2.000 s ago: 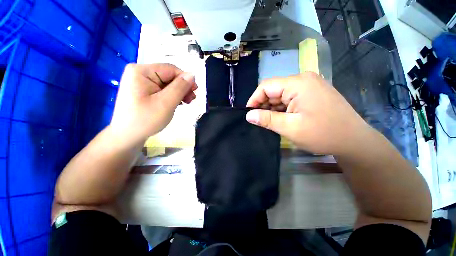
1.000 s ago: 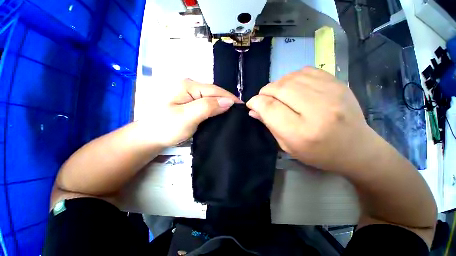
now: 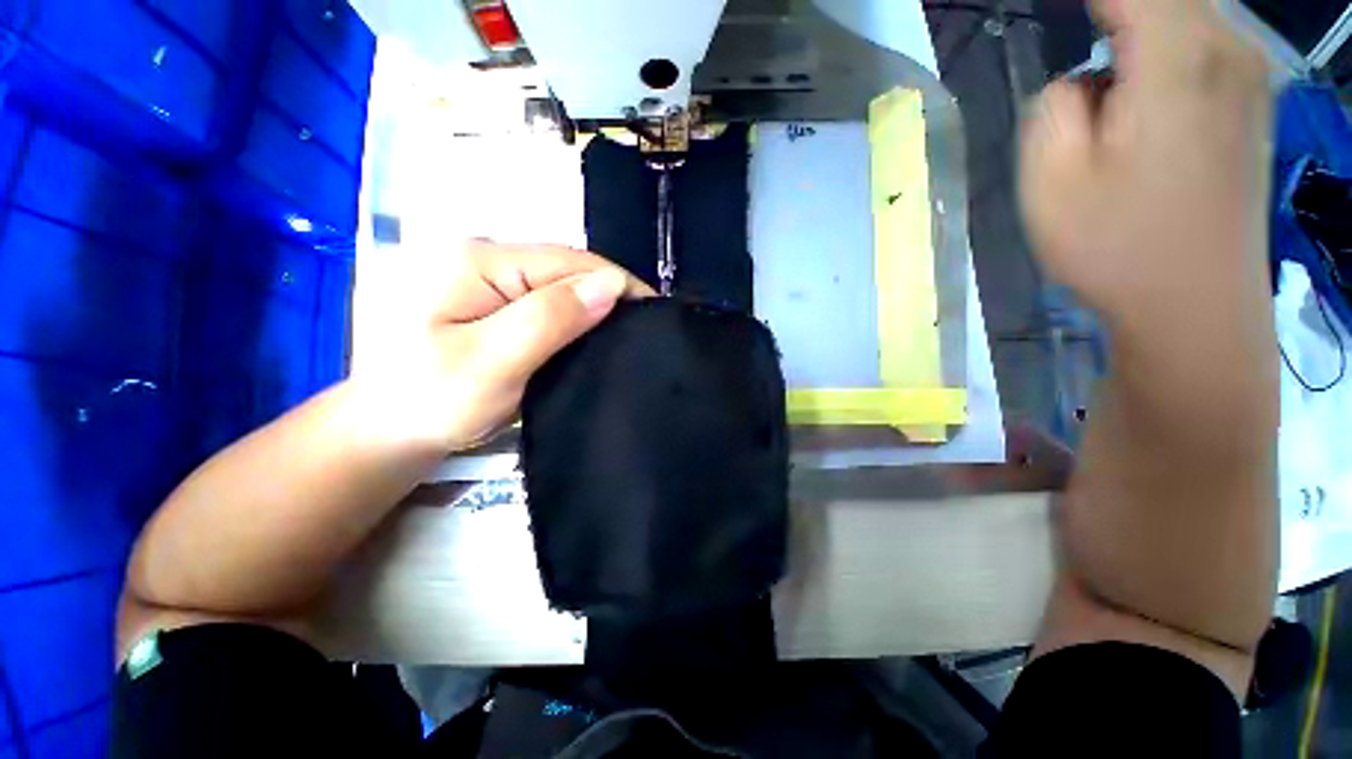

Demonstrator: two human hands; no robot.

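A black fabric strap [image 3: 623, 200] with a silvery line down its middle lies under the sewing machine head [image 3: 623, 45], at the brass-coloured presser foot [image 3: 667, 137]. A squarish black pouch piece [image 3: 660, 460] lies at the strap's near end and overhangs the pale table. My left hand [image 3: 512, 334] pinches the top edge of the pouch piece near the end of the silvery line. My right hand [image 3: 1149, 178] is raised at the upper right, away from the fabric and blurred; its fingertips are near the picture's top, and whether it holds something is unclear.
Yellow masking tape [image 3: 908, 252] edges the pale template plate [image 3: 830, 282] right of the strap. Large blue crates [image 3: 163, 371] stand at the left. A wooden-looking table edge [image 3: 919, 571] runs in front. A white surface with a thin dark cord lies at the far right.
My right hand has left the pouch piece's top edge and moved up and right. My left hand has come from beside the fabric onto that edge and stays there.
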